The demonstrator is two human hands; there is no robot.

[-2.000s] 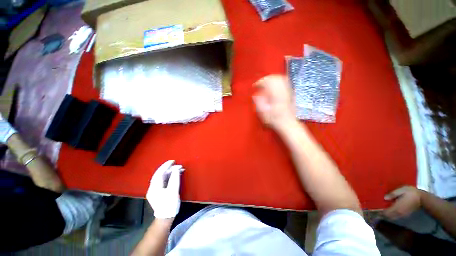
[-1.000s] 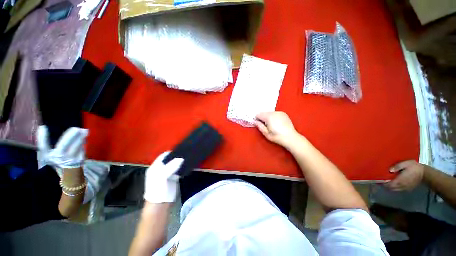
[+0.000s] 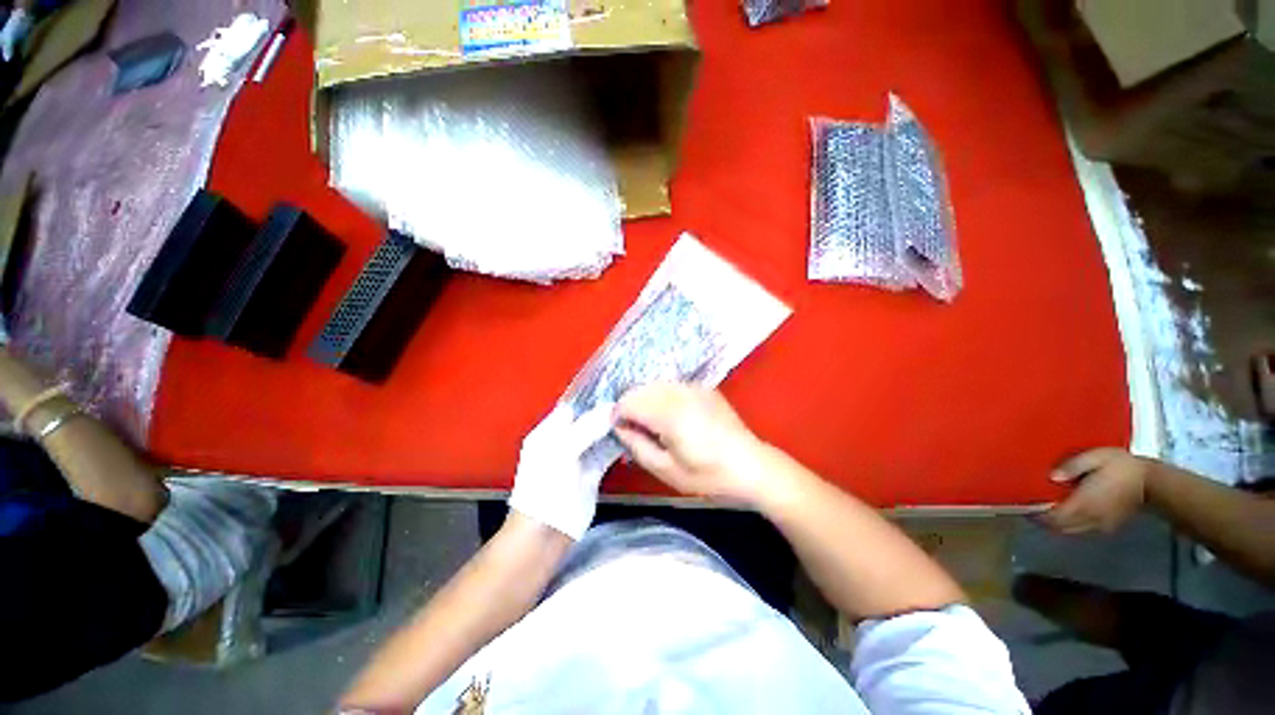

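Observation:
A bubble bag (image 3: 727, 314) lies tilted in front of me near the table's front edge, with a dark housing showing through it. Its far end is pale and flat. My left hand (image 3: 564, 468), in a white glove, holds the near end. My bare right hand (image 3: 688, 440) is closed on the bag's near right side, its fingertips close to the glove. Black housings (image 3: 380, 307) stand at the left, one with a perforated face towards me. Two bagged parts (image 3: 884, 203) lie side by side at the right.
An open carton (image 3: 646, 175) with bubble bags (image 3: 476, 182) spilling out stands at the back on the red table (image 3: 951, 405). Another bagged part (image 3: 778, 9) lies behind. A person's arm (image 3: 91, 447) is at the left, another person's hand (image 3: 1102, 489) at the right edge.
The black housing my left hand held is now inside the bubble bag, and both hands have come together on it. The gloved hand of the person at left has withdrawn; a perforated housing stands there.

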